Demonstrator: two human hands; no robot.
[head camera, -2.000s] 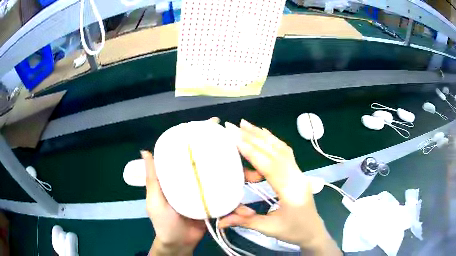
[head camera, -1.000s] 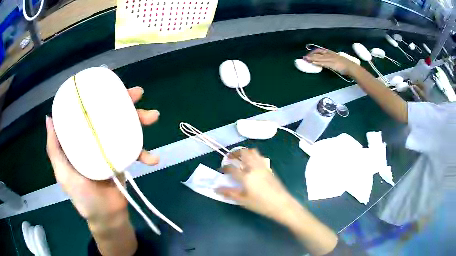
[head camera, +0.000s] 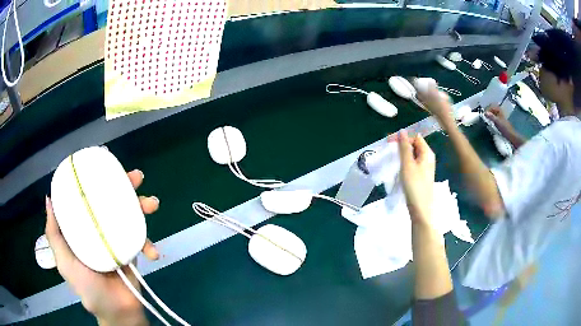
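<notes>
My left hand (head camera: 95, 280), cut off by the bottom edge, holds a white housing (head camera: 99, 207) upright at the left, its gold seam line facing me and its doubled cord hanging down. My right hand (head camera: 415, 169) is raised over the solvent bottle (head camera: 355, 188), fingers pinched on a white wiping cloth (head camera: 385, 167) that covers part of the bottle top. A second white housing (head camera: 277, 249) with a cord loop lies on the green work surface between my hands. A slim white unit (head camera: 286, 201) lies at the metal rail.
Spare wipes (head camera: 383, 239) lie beside the bottle. One housing (head camera: 227, 145) and several more units farther right lie on the green belt (head camera: 306, 140). The dot sheet (head camera: 165, 54) hangs at upper left. A coworker (head camera: 541, 184) at right reaches an arm over the belt.
My right hand has left the housing on the work surface and moved right and up to the bottle, with the cloth. My left hand still holds its housing. The coworker has come further into view.
</notes>
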